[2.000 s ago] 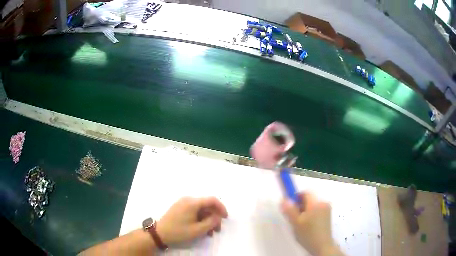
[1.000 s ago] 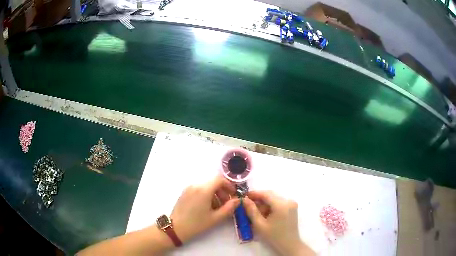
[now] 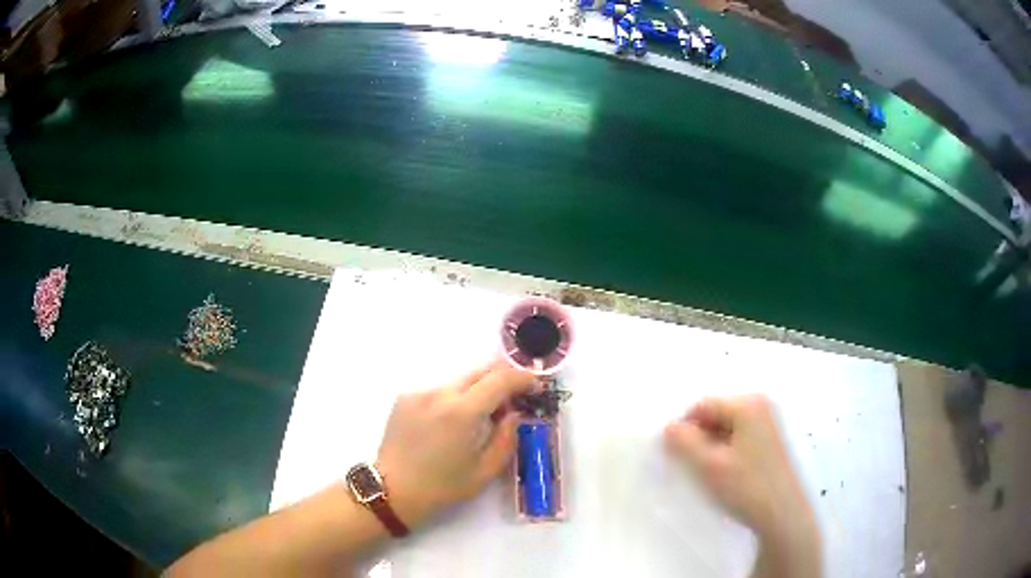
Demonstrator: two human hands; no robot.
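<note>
A pink fan housing point(image 3: 510, 336) lies on the white sheet point(image 3: 633, 373), its round head toward the belt, with a black round centre. A blue battery cell point(image 3: 539, 472) fills its open handle. A small dark and silvery piece point(image 3: 547, 397) sits at the neck. My left hand point(image 3: 452, 435) holds the housing at the neck from the left, fingers partly over it. My right hand point(image 3: 729, 452) is apart from the housing, over the right of the sheet, slightly blurred, fingers curled; whether it holds something small cannot be seen.
A pink pile point(image 3: 50, 301), a black-and-silver pile point(image 3: 97, 395) and a finer brownish pile point(image 3: 210, 329) lie on the left bench. A wide green belt point(image 3: 452, 169) runs behind the sheet. Blue-and-white parts point(image 3: 656, 31) sit across it. A grey unit point(image 3: 968, 418) lies on the tan board at right.
The housing has come down from mid-air onto the sheet. My right hand has left the handle and moved right, over where the pink scatter showed. My left hand now holds the neck.
</note>
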